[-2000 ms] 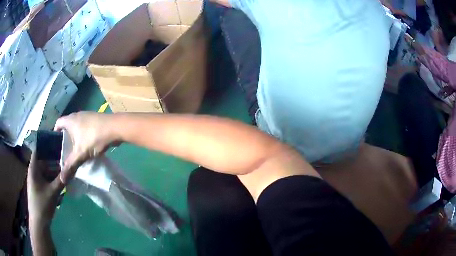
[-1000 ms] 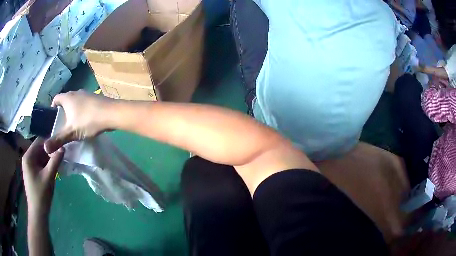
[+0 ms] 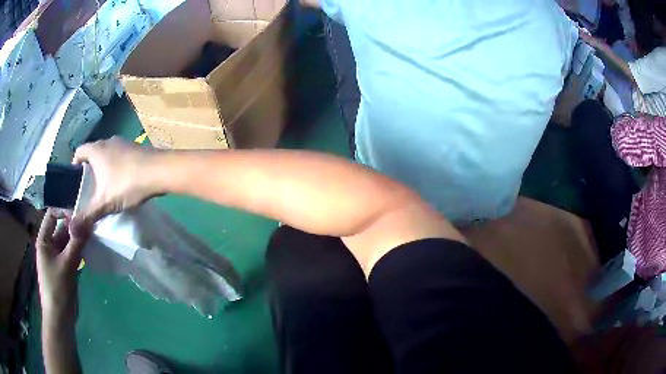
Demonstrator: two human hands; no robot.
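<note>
A black part (image 3: 63, 185) is held at the far left, blunt and block-like from this side. My right hand (image 3: 115, 179) grips its right end through a pale cloth (image 3: 171, 259), which forms a light band there and hangs below the hand over the floor. My left hand (image 3: 60, 237) is just under the part, fingers curled up with the fingertips near its lower edge. Whether the left fingers bear its weight is hard to tell.
An open brown carton (image 3: 175, 109) with dark items stands ahead. White patterned packages (image 3: 33, 102) lie at upper left. A person in light blue (image 3: 453, 102) is close ahead on the right, another in red-and-white check (image 3: 646, 219) at far right. The floor (image 3: 212, 336) is green.
The part and both hands are higher in the picture than two seconds ago. My left fingers have curled beneath the part. The cloth's tail has swung. The person in light blue has shifted left since one second ago.
</note>
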